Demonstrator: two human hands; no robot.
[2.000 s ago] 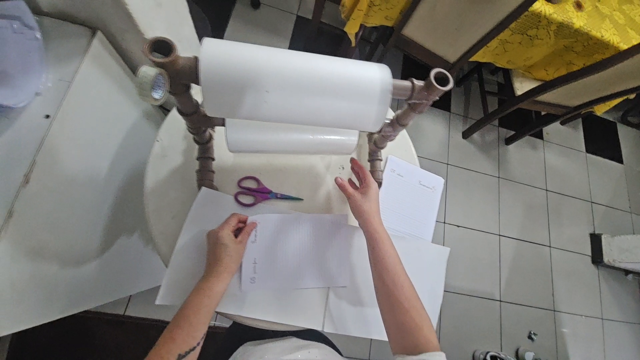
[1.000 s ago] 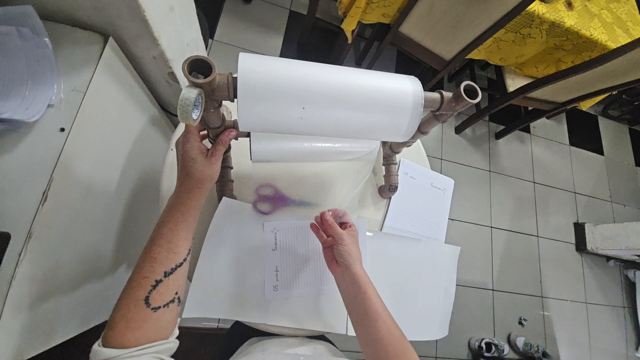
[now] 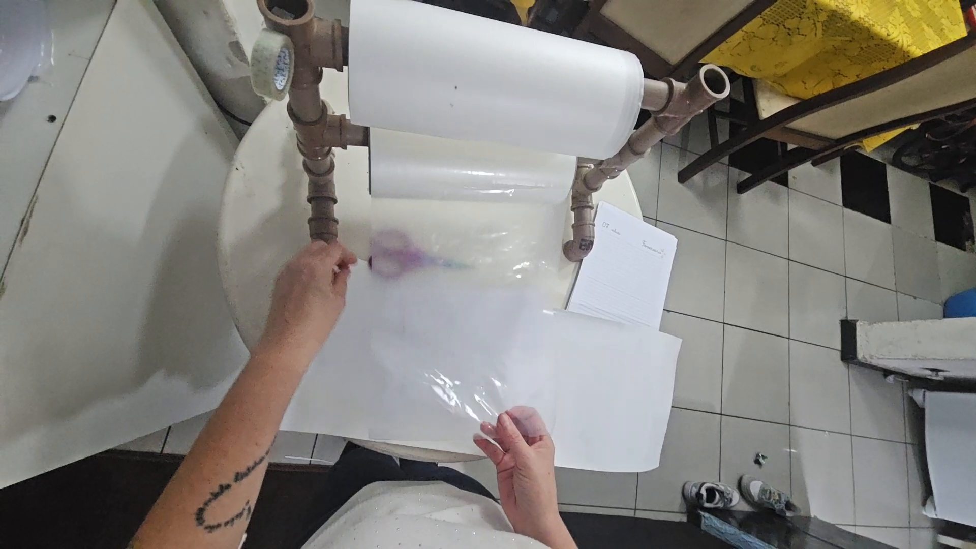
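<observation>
My right hand (image 3: 518, 450) pinches the free end of a clear plastic film (image 3: 473, 374), drawn down from the lower roll (image 3: 473, 168). A thick white roll (image 3: 492, 76) sits above it on a brown pipe stand (image 3: 309, 114). Purple-handled scissors (image 3: 404, 255) lie blurred beneath the film. My left hand (image 3: 305, 293) is at the foot of the stand's left leg, fingertips together beside the film's left edge; what they pinch is too small to tell. White paper sheets (image 3: 618, 396) lie under the film. A roll of clear tape (image 3: 272, 65) hangs on the stand's upper left.
The round white table (image 3: 252, 229) carries the stand. Sheets with handwriting (image 3: 625, 267) lie at its right edge. A large white panel (image 3: 99, 267) stands at the left. Chairs (image 3: 831, 99), a yellow tablecloth (image 3: 839, 46) and shoes (image 3: 709, 494) are to the right.
My right hand has pulled the film down toward me, over the scissors and paper. My left hand has moved down from the stand's joint near the tape to the foot of its left leg.
</observation>
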